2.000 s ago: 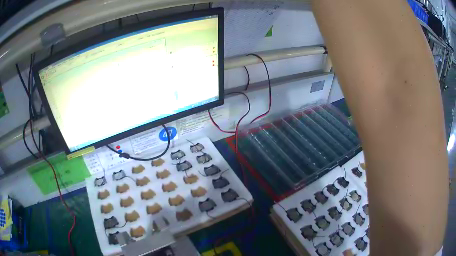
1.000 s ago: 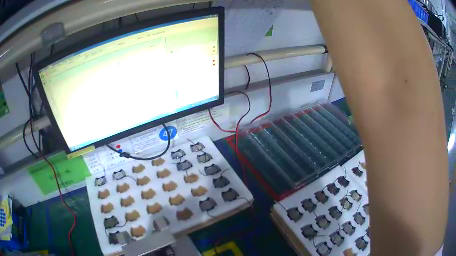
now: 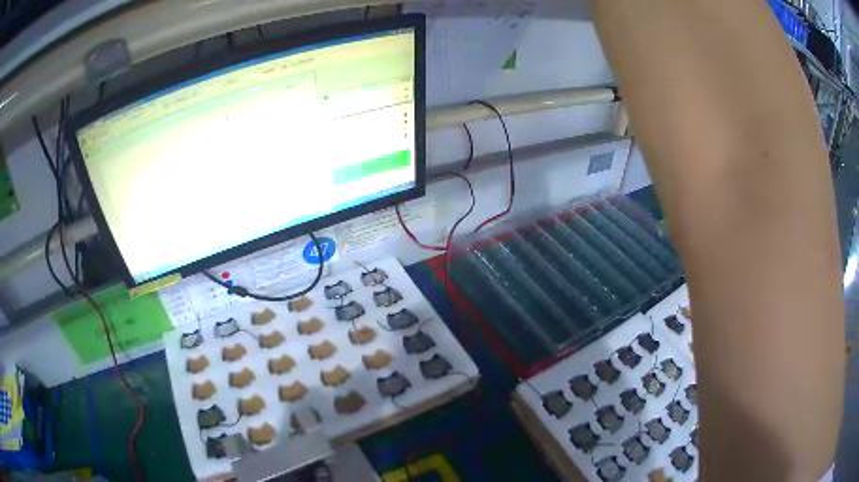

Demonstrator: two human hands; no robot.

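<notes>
A bare forearm crosses the right side of the view from top to bottom; its hand is outside the picture. No hand shows. Nearest in front, the silver-grey test fixture (image 3: 292, 459) is cut off by the bottom edge. Behind it lies the rear white foam tray (image 3: 311, 381), with dark wired components (image 3: 402, 319) in some cutouts and tan empty cutouts between them. The right white foam tray (image 3: 586, 414) holds rows of dark wired components, partly hidden by the forearm.
The monitor (image 3: 254, 151) stands behind the rear foam tray and shows a green box. A clear ribbed blister tray (image 3: 575, 273) lies at the rear right. Red and black wires (image 3: 510, 179) hang behind. A blue-yellow box (image 3: 21, 414) is at the left edge.
A green box has appeared at the lower right of the monitor screen. The view has shifted very slightly. The trays and the forearm show no clear change.
</notes>
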